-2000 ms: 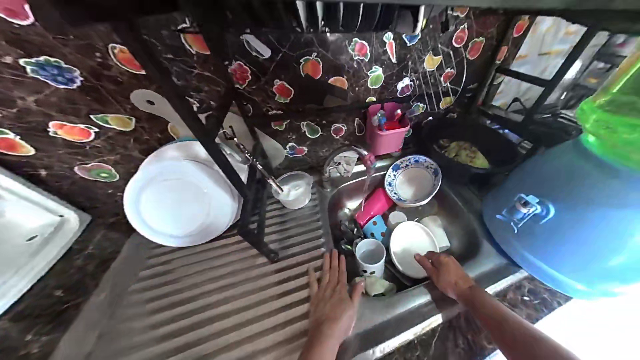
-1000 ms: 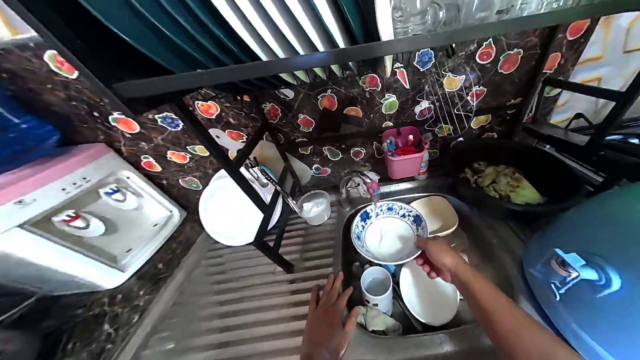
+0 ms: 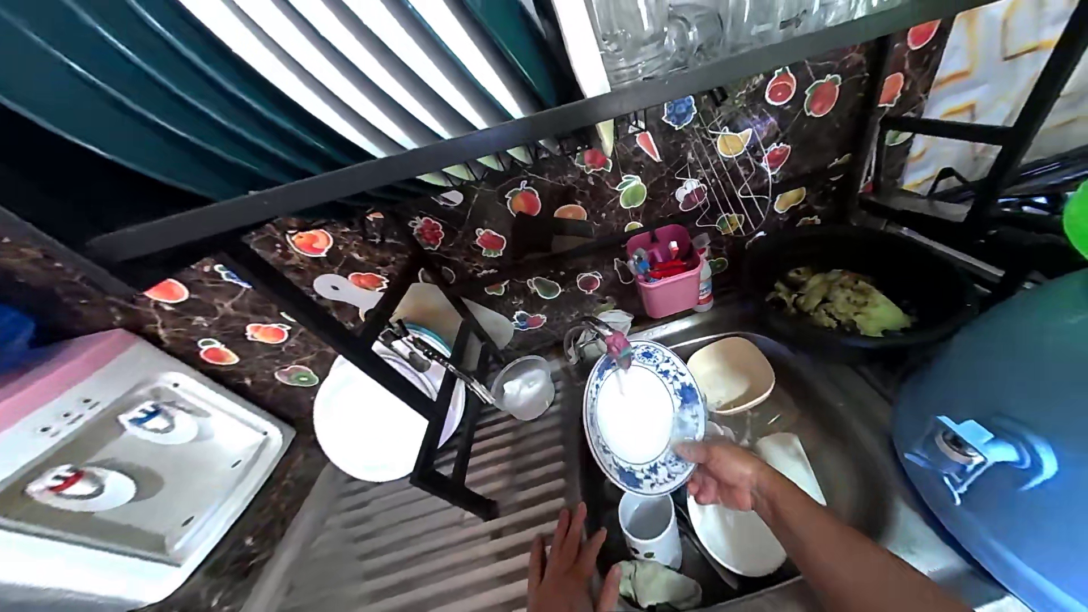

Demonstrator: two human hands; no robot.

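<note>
My right hand (image 3: 727,476) grips the lower right rim of a blue-and-white patterned plate (image 3: 643,418), tilted under the faucet (image 3: 619,344) above the sink. My left hand (image 3: 569,565) rests with spread fingers near the sink's left edge, holding nothing. In the sink (image 3: 850,442) are a white mug (image 3: 650,529), a white dish (image 3: 739,540) below my right hand, a cream rectangular container (image 3: 733,374) and a pale crumpled cloth (image 3: 659,585). A clear plastic cup (image 3: 524,388) with white contents stands at the drainboard's back.
A black dish rack (image 3: 459,493) with plates and glasses spans overhead. White plates (image 3: 365,425) lean behind its leg. A pink caddy (image 3: 665,272) stands behind the sink, a black basin (image 3: 858,289) with peelings at right, a blue water container (image 3: 1003,425) beside it, a water dispenser (image 3: 144,467) at left.
My right hand has left the white dish in the sink and lifted the patterned dish, now under the faucet. The view has swung to show more of the rack.
</note>
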